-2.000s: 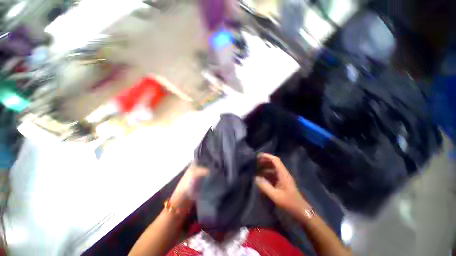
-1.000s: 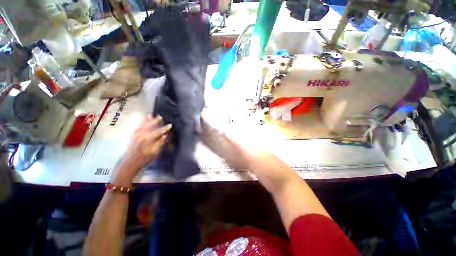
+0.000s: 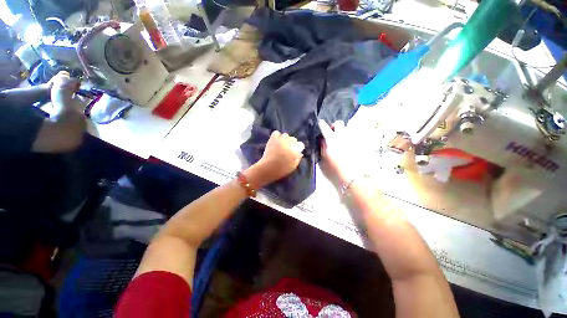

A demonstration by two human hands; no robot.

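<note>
A dark grey to black garment piece (image 3: 292,105) lies bunched on the white machine table, left of the sewing machine, with its near end at the table's front edge. My left hand (image 3: 283,156) is closed on the near part of the cloth, fingers curled. My right hand (image 3: 329,138) is at the cloth's right side, fingers against it; the bright light and the cloth hide whether it grips. The cream sewing machine (image 3: 497,133) stands at the right, its needle area apart from the garment.
A blue flat piece (image 3: 391,77) and a green tube (image 3: 475,40) hang above the cloth. Red and white scraps (image 3: 463,164) lie on the machine bed. A red flat item (image 3: 174,100) lies near the neighbouring machine (image 3: 127,62). Another person's arm (image 3: 62,121) is at the left.
The garment was over my lap, then held upright over the table; now it lies spread away from me on the table. The view has turned left, bringing another person's arm into view.
</note>
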